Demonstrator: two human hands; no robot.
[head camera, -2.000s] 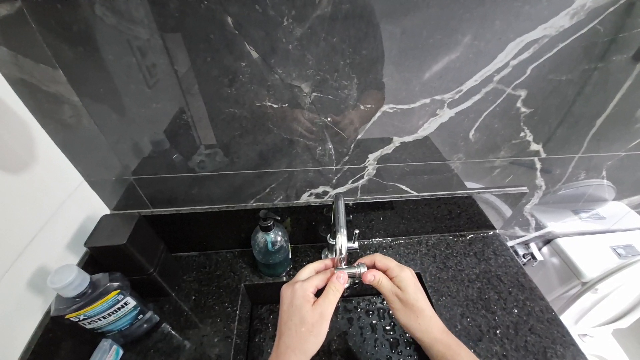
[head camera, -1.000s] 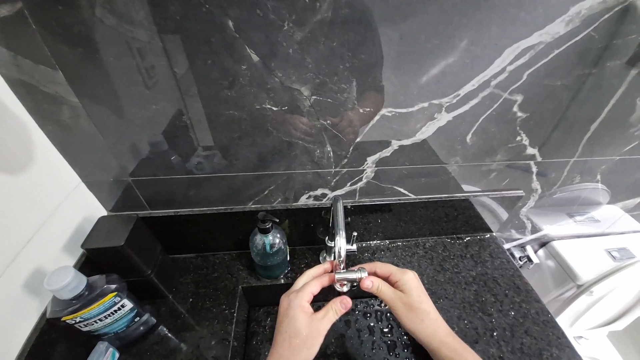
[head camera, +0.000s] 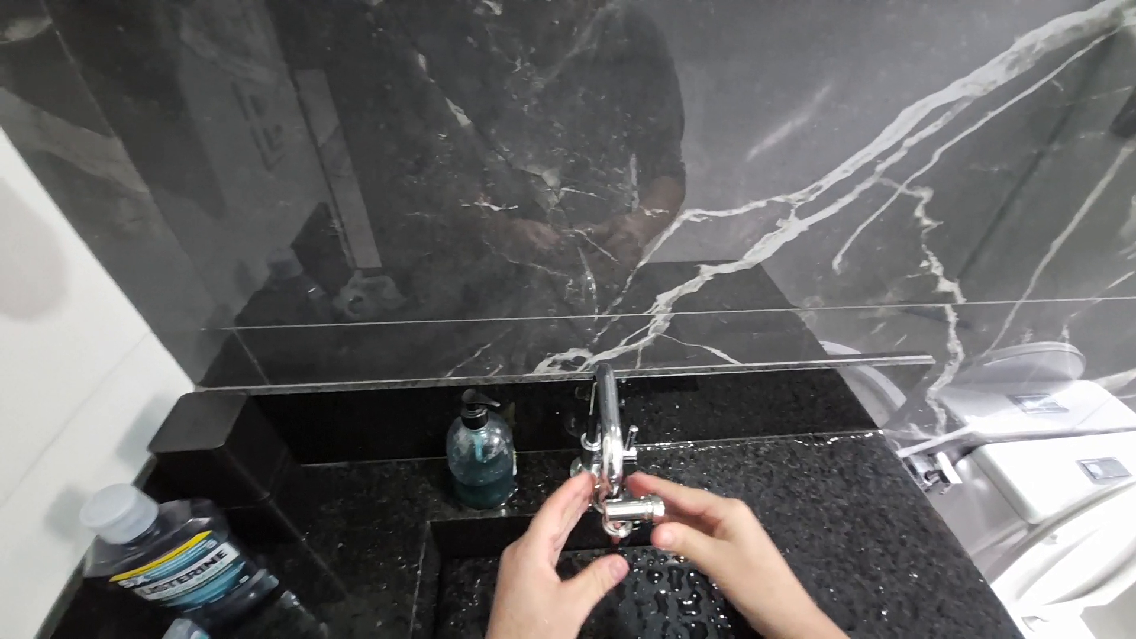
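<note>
A chrome gooseneck faucet (head camera: 608, 426) rises behind a black granite sink (head camera: 674, 586) whose bottom is wet with drops. At the spout's end sits a short chrome cylindrical fitting (head camera: 628, 509), lying crosswise. My left hand (head camera: 555, 568) is just left of the spout, fingers apart, thumb away from the metal. On the other side, my right hand (head camera: 719, 541) has its thumb and fingers spread around the fitting's right end; whether they touch it is hard to tell. How the fitting joins the spout cannot be made out.
A soap pump bottle (head camera: 480, 461) with blue-green liquid stands left of the faucet. Farther left are a Listerine mouthwash bottle (head camera: 191, 559) and a black box (head camera: 209, 444). Wet black granite countertop (head camera: 799, 497) extends right, beside a white toilet (head camera: 1056, 453). Dark marbled wall (head camera: 532, 177) rises behind.
My left fingers and thumb were close around the fitting and are now apart from it. My right fingers have spread too. The fitting shows more fully at the spout.
</note>
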